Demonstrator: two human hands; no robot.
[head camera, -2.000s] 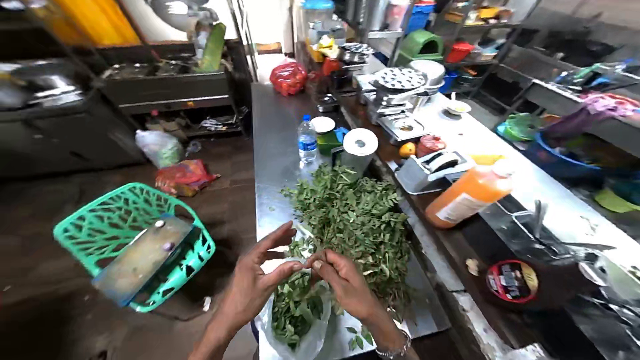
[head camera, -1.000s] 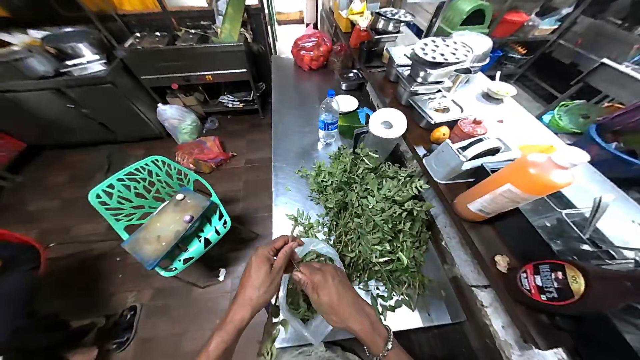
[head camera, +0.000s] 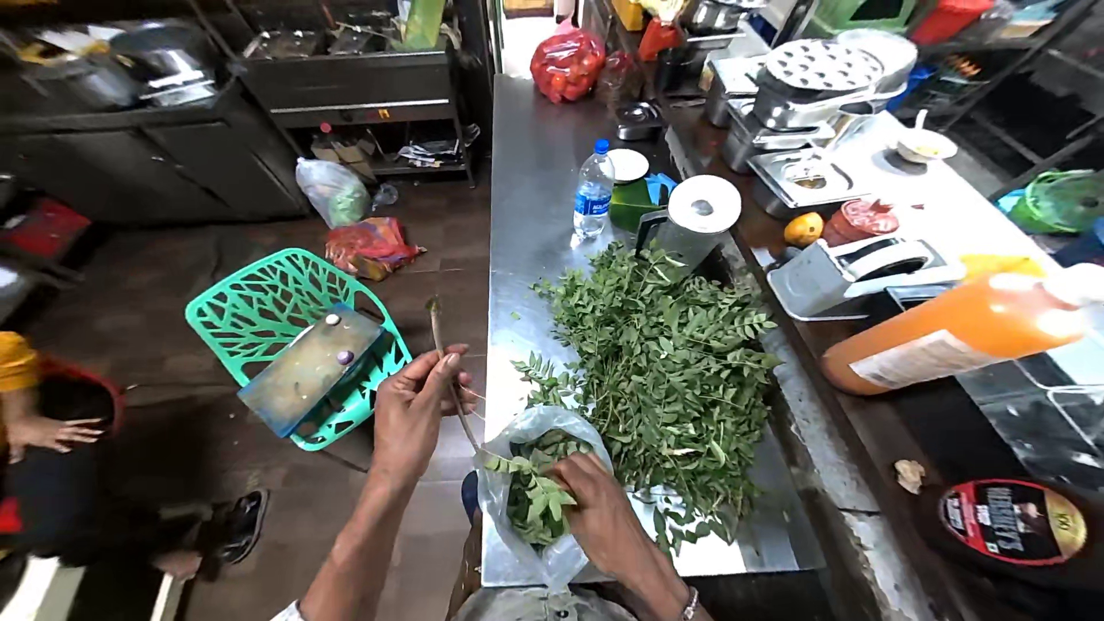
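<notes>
My left hand (head camera: 423, 405) grips a bare stem (head camera: 437, 332) between thumb and fingers, left of the steel table's edge. The stem slants down to a leafy sprig (head camera: 536, 490) over the mouth of a clear plastic bag (head camera: 561, 552). Inside the bag are green leaves. My right hand (head camera: 595, 509) is in the bag's mouth beside the sprig; its fingertips are partly hidden, so its grip is unclear. A large heap of leafy green sprigs (head camera: 655, 371) lies on the steel table (head camera: 535, 216) just beyond and right of the bag.
A water bottle (head camera: 593, 194) and a metal jug (head camera: 690, 224) stand behind the heap. To the right are an orange bottle (head camera: 949, 332) and a dark sauce bottle (head camera: 1018, 526). A green plastic chair (head camera: 293, 267) stands left on the floor; a person (head camera: 52, 423) sits at far left.
My hands were close together over the bag one second ago; now they are apart, my left hand raised to the left with a stem. The seated person at left has come further into view.
</notes>
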